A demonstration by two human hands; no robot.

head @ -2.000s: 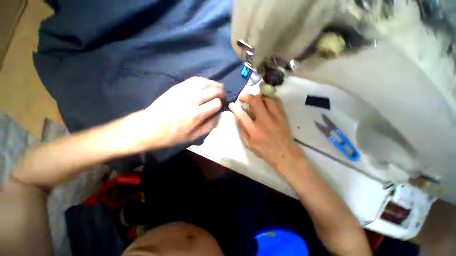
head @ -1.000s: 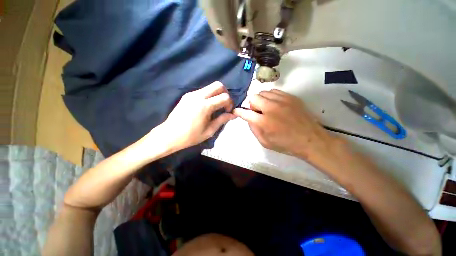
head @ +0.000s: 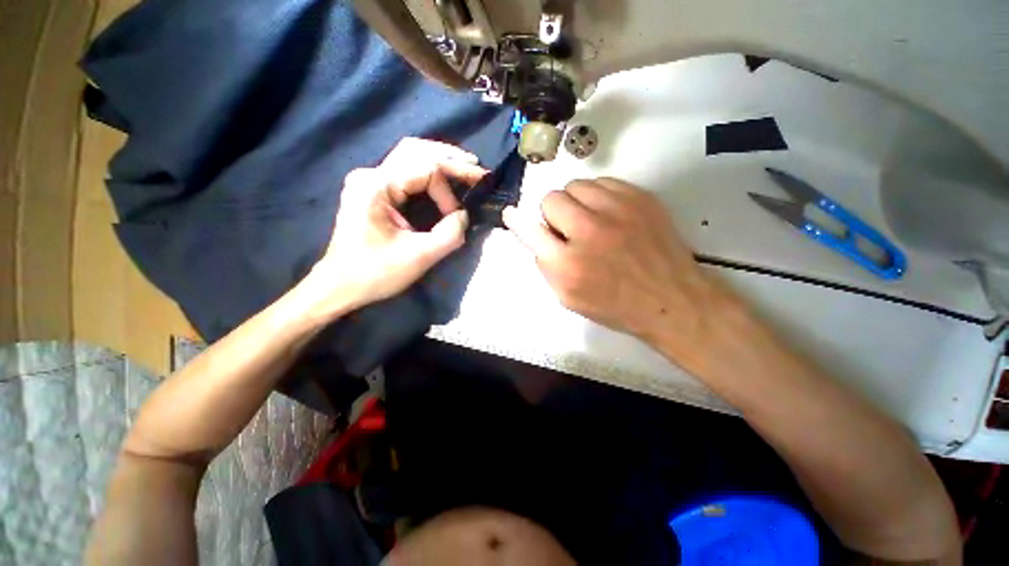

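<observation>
The large navy fabric panel (head: 255, 144) is spread left of the sewing machine's needle area, and its right edge runs close to the bright blue bit (head: 518, 122) by the presser foot. My left hand (head: 404, 221) lies on the panel and pinches a small dark folded part of the cloth (head: 492, 201) between thumb and fingers. My right hand (head: 603, 249) is just to the right, fingers curled, with its fingertips at the right end of that dark part. Whether its fingers grip the cloth is hard to see.
Blue-handled thread snips (head: 835, 227) and a small black scrap (head: 746, 136) lie on the white machine bed (head: 620, 354) at the right. The machine arm (head: 708, 33) is above. Cardboard (head: 44, 221), quilted silver sheeting (head: 55, 442) and a round blue object (head: 741, 536) surround the lower area.
My left hand has turned and its fingers have opened into a rounded pinch, with a little more dark cloth showing between my hands. The view has shifted slightly.
</observation>
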